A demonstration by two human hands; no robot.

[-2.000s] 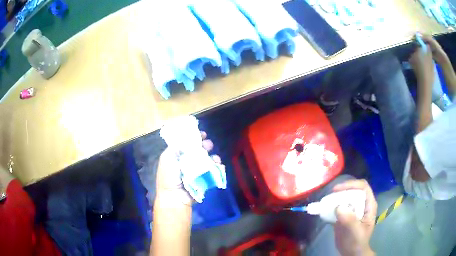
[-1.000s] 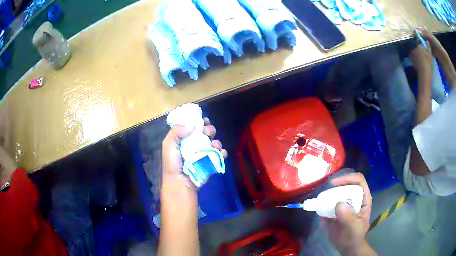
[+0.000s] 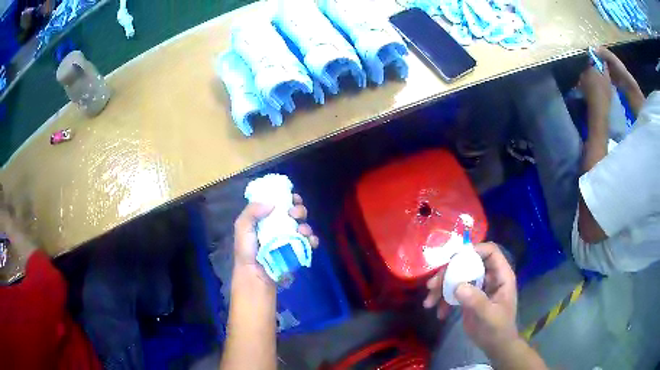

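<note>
My left hand is closed around a light blue and white tube, below the table edge. The tube's open, scalloped end faces down toward me. My right hand is closed around a white squeeze bottle, over the front right part of the red stool. The bottle's thin blue tip points up, away from the tube; a bright white spot shows at its end. Several similar light blue tubes lie side by side on the table.
The tan table holds a black phone, loose blue pieces, a cloudy jar and a small pink item. A red stool and blue tray are below. People sit at both sides.
My right hand has moved left and turned the bottle from pointing left to pointing up. My left hand still holds the tube, now slightly lower than one second ago.
</note>
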